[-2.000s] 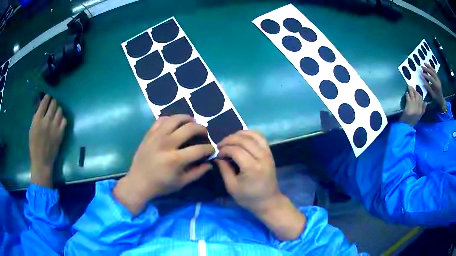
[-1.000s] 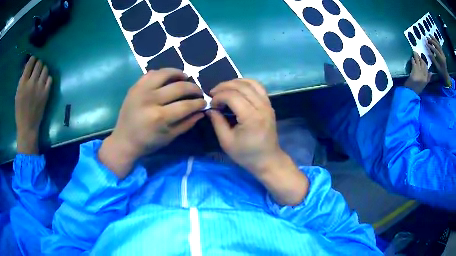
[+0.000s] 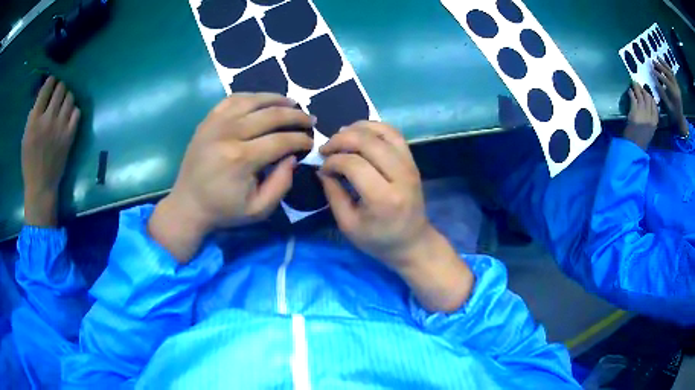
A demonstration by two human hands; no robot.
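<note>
A white backing sheet [image 3: 274,52] with two rows of black D-shaped adhesive pads [image 3: 313,62] slants down the bench towards me. Its near end hangs past the bench edge, with one black pad [image 3: 309,192] and a white corner showing below my fingers. My left hand [image 3: 240,156] pinches the sheet's near end from the left, its thumb bent over it. My right hand [image 3: 373,179] pinches it from the right, fingertips close to the left ones. My fingers hide part of the pads there, so I cannot tell if one is lifted.
Another backing sheet [image 3: 530,72] with round black pads overhangs the bench edge on the right. Beyond it, a person's hands hold a smaller pad sheet [image 3: 638,57]. At left are another person's hand [image 3: 49,145], a short black strip [image 3: 102,167] and black cylindrical units [image 3: 76,27].
The near end of the sheet now shows below my hands, with a black pad on it. My left thumb has bent in. The view has tilted down since the first frame.
</note>
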